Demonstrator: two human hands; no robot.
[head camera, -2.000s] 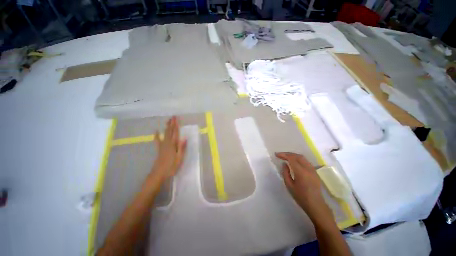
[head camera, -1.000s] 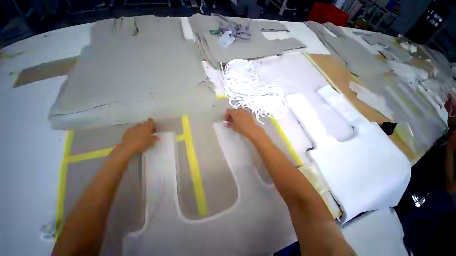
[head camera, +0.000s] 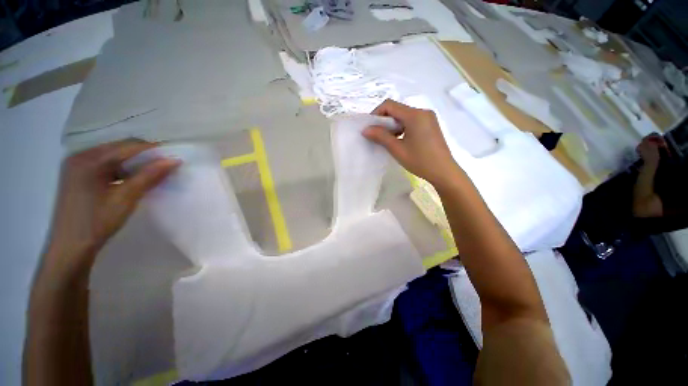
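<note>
A thin white garment panel (head camera: 294, 290) with two shoulder straps and a deep U neck is held up by its strap ends over the grey fabric (head camera: 124, 317). My left hand (head camera: 105, 196), slightly blurred, pinches the left strap end between thumb and fingers. My right hand (head camera: 415, 139) pinches the right strap end. The panel's lower edge hangs at the near side of the table. Yellow marking tape (head camera: 270, 196) shows through the neck opening.
A tangled white tape bundle (head camera: 347, 83) lies beyond my right hand. A white panel pile (head camera: 513, 188) and a yellowish glue bottle (head camera: 428, 205) lie at right. Stacked grey pieces (head camera: 188, 71) lie at the far side. Another person's arm (head camera: 646, 177) shows at far right.
My hands have gone from lying on the flat panel to gripping its strap ends. The panel has been lifted off the grey fabric and pulled nearer. The camera view has shifted.
</note>
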